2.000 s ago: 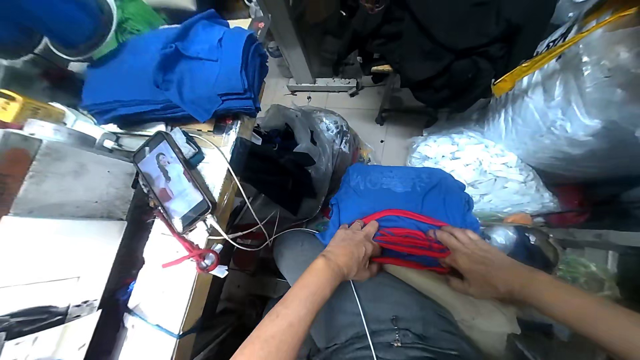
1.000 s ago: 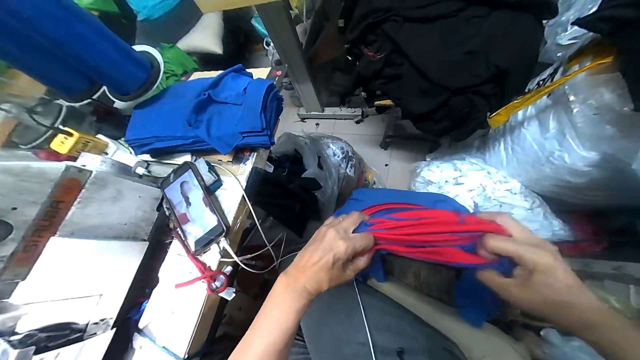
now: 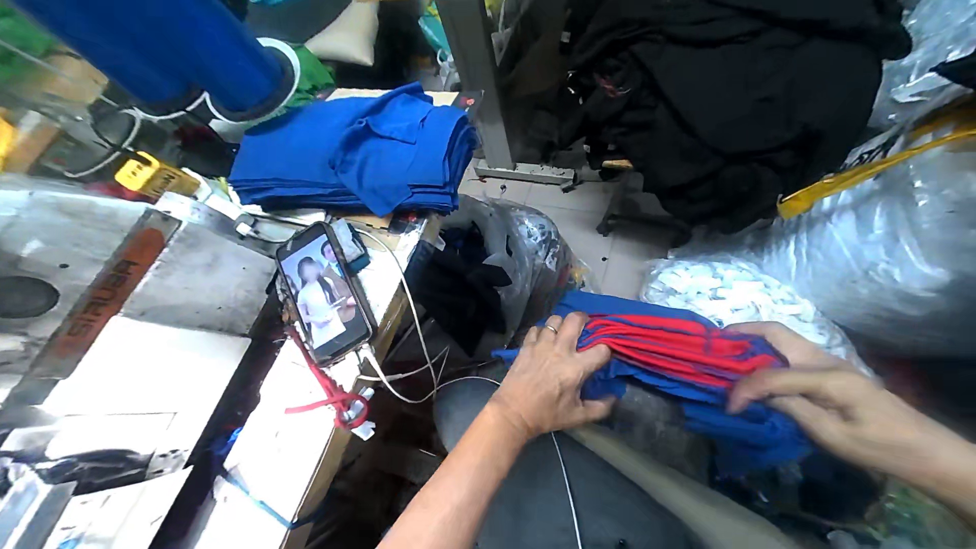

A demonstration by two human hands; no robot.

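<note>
A stack of blue fabric pieces with red edges [image 3: 671, 347] lies over my lap, its red edges bunched together and facing up. My left hand [image 3: 553, 374], with a ring on one finger, grips the stack's left end, thumb in front and fingers over the top. My right hand [image 3: 808, 389] holds the right end between thumb and fingers and is slightly blurred. Blue cloth hangs below the red edges under both hands. The underside of the stack is hidden.
At left are a Siruba sewing machine [image 3: 99, 297], a phone with a lit screen [image 3: 324, 293], its white cable and a folded blue fabric pile [image 3: 351, 152] on the table. A plastic bag of dark cloth [image 3: 473, 267] stands beyond my knees. White scraps [image 3: 732, 293] and black cloth [image 3: 732, 99] lie farther right.
The stack lay flatter on my lap two seconds ago; now its red edges are raised and spread between my hands. The right hand has moved to the stack's right end. The view has shifted left.
</note>
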